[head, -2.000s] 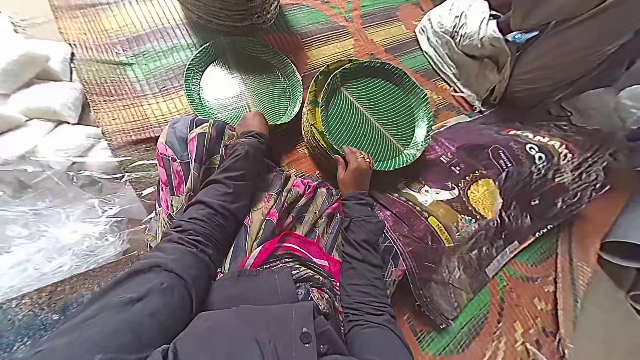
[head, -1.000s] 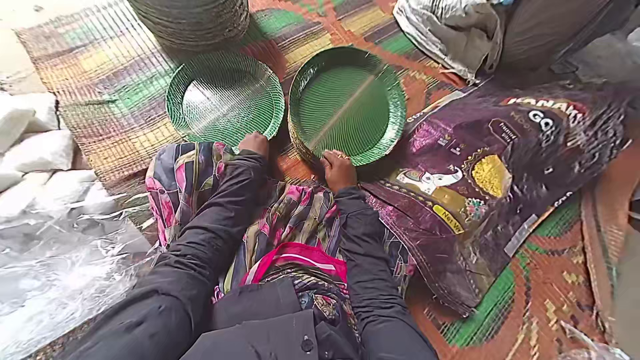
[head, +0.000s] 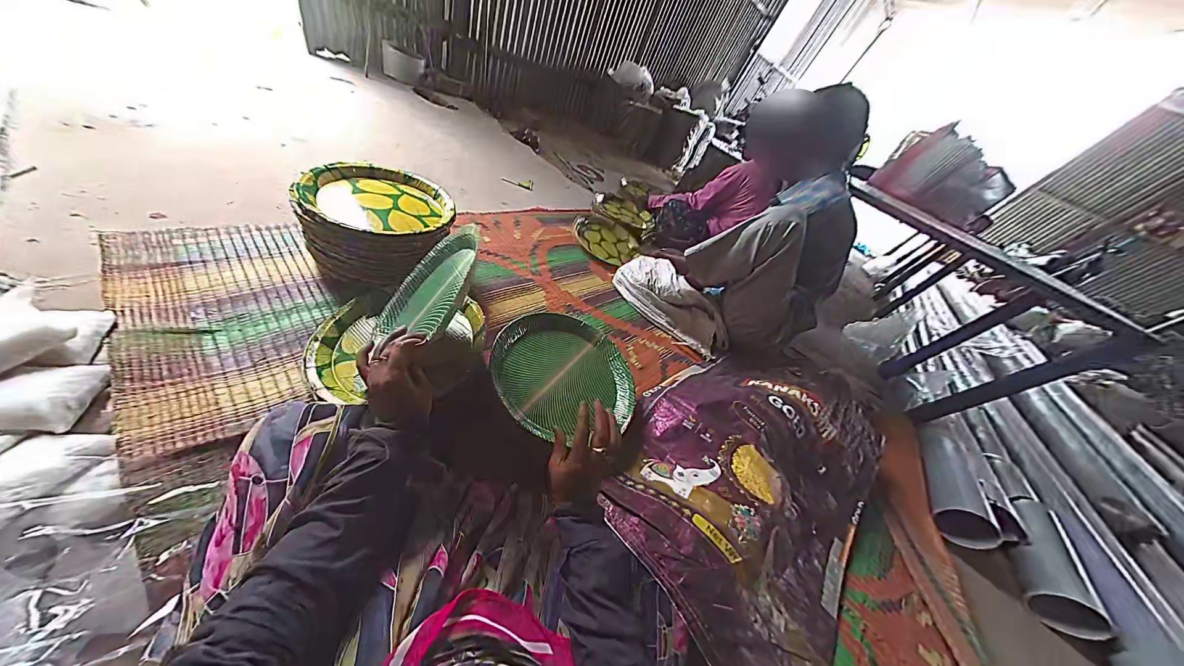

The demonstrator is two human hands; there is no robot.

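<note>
My left hand grips the near edge of a green leaf-patterned plate, which is tilted up. Under it, on the mat, lies a yellow-and-green patterned plate, partly hidden by the green one and my hand. My right hand holds the near rim of another green leaf-patterned plate, fingers over its face and the thumb out of sight. Whether more plates lie beneath this one cannot be told. Behind the left plate stands a tall stack of yellow-and-green plates.
A purple printed sack lies right of my right hand. Woven mats cover the ground. White plastic packs are at the left. Two people sit ahead to the right, near more plates. Metal pipes and a metal frame are at the far right.
The left green plate, flatter before, is now raised and steeply tilted in my left hand, with a yellow-and-green plate showing below it. The view has swung up, bringing the people and pipes into sight.
</note>
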